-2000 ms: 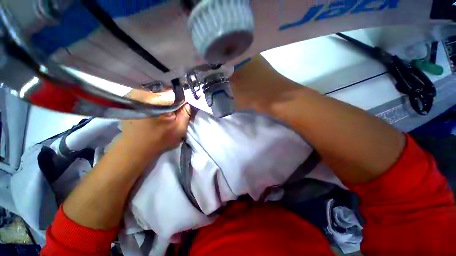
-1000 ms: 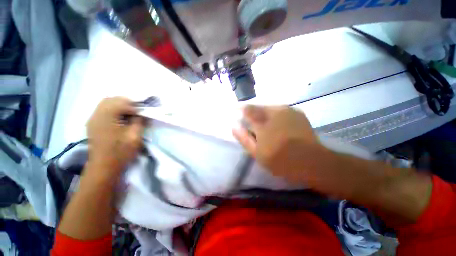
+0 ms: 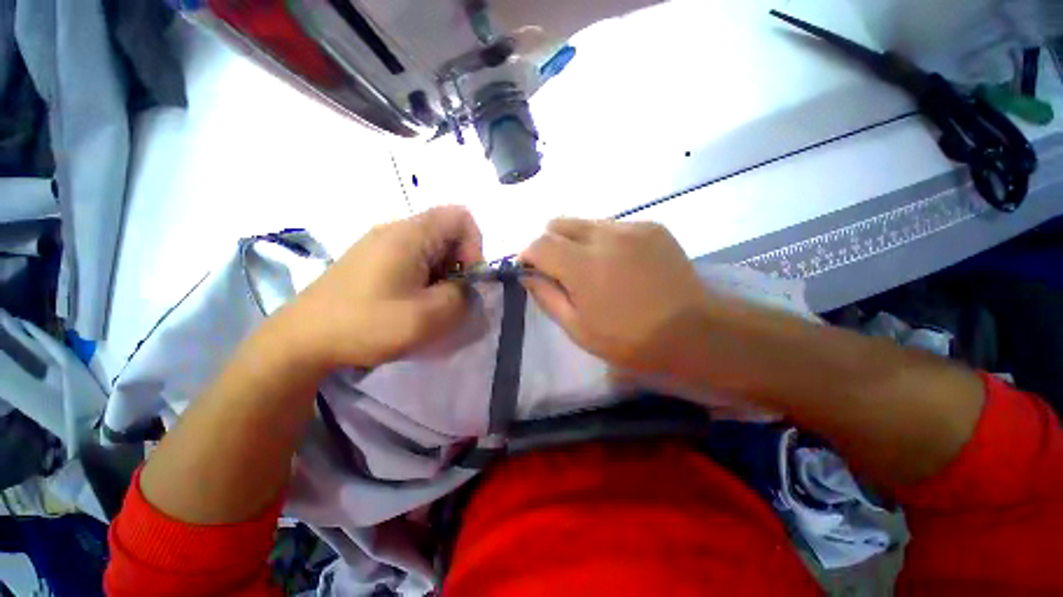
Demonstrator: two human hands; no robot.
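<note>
A light grey garment piece (image 3: pixel 431 391) lies over the table's front edge and my lap. A dark trim strip (image 3: pixel 508 356) runs down it between my hands. My left hand (image 3: pixel 391 286) and my right hand (image 3: pixel 618 286) pinch the seam edge (image 3: pixel 504 272) at the top of this strip, fingertips close together. The edge is in front of the sewing machine's needle area (image 3: pixel 457 117) and apart from it. The dark grey cylindrical attachment (image 3: pixel 511 146) hangs just beyond my fingers. The folded layers inside my fingertips are hidden.
Black scissors (image 3: pixel 968 128) and a small green tool (image 3: pixel 1016 103) lie at the right. A printed ruler scale (image 3: pixel 868 245) runs along the front edge. Stacked grey pieces (image 3: pixel 88 152) are at the left. More crumpled fabric (image 3: pixel 833 501) is low at the right.
The garment has come out from under the needle area toward me. My hands, spread apart one second ago, are now close together on the seam edge at the dark strip. The view has shifted.
</note>
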